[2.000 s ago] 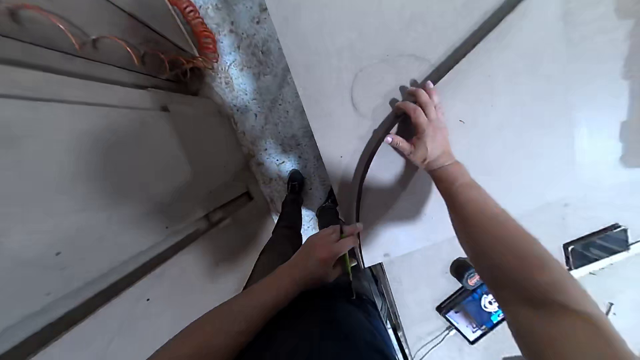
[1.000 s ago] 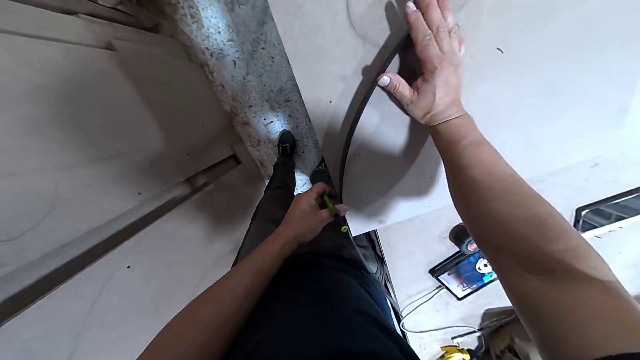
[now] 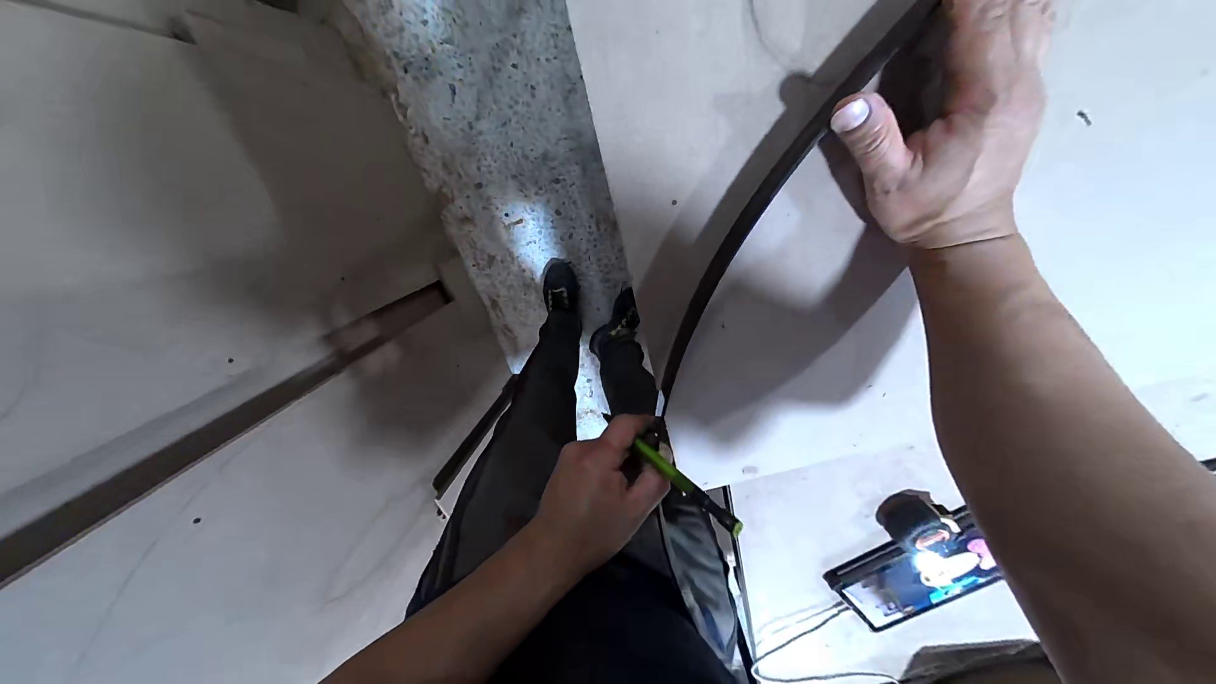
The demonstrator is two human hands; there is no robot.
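Observation:
My left hand is closed around a slim green and black pencil or marker, near the lower end of a dark flexible strip. Whether those fingers also pinch the strip cannot be told. The strip bows in a long curve across a large pale panel and casts a shadow on it. My right hand lies palm down at the strip's upper part, its thumb touching or close beside the strip. Its fingertips are cut off by the top edge of the view, so their hold is hidden.
Pale sheets with a dark gap lie on the left. A rough speckled floor runs between them and the panel, with my shoes on it. At lower right are a lit tablet, a dark cylindrical object and a cable.
The right hand has moved up along the strip since the oldest frame. The left hand stays by the strip's lower end, the green tool now pointing down to the right. The view has shifted.

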